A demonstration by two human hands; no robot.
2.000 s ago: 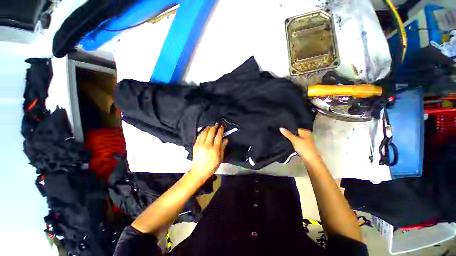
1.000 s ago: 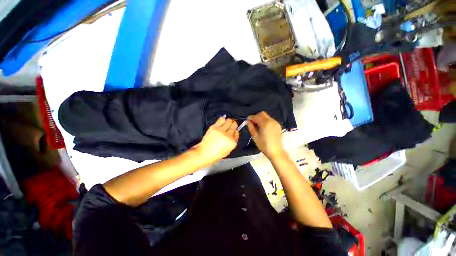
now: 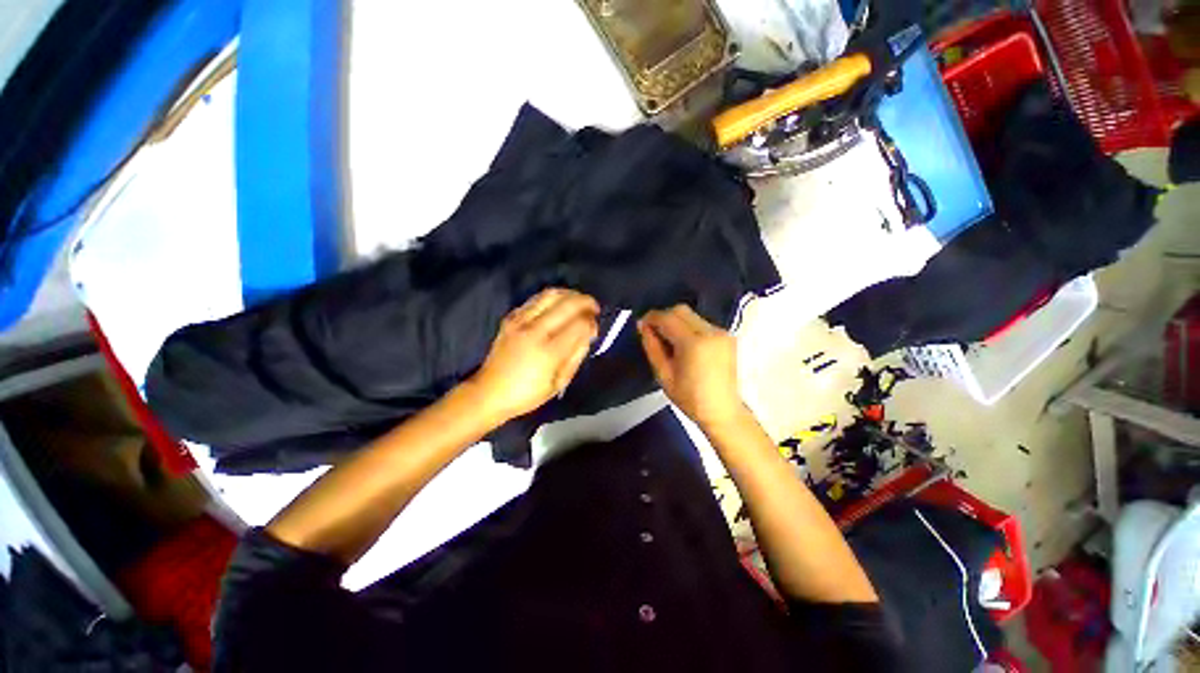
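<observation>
A black garment [image 3: 395, 316] with thin white trim [image 3: 613, 331] lies over the board, which it hides. My left hand [image 3: 540, 352] pinches the cloth just left of the short white trim. My right hand [image 3: 690, 362] has thumb and fingertips together on the cloth just right of it. The steam iron [image 3: 796, 112], with an orange-yellow handle, stands beyond the garment at the upper right, touched by neither hand.
The brownish metal iron rest [image 3: 665, 46] is at the top. A blue tray [image 3: 945, 145] with dark-handled scissors [image 3: 911, 195] lies right of the iron. A blue bar [image 3: 292, 145] crosses the white table [image 3: 421, 118]. Red baskets [image 3: 1007, 546] and scraps are at right.
The view has swung to the right. My hands, first flat and apart on the garment, have come together at the white trim, and now sit slightly further apart than one second ago.
</observation>
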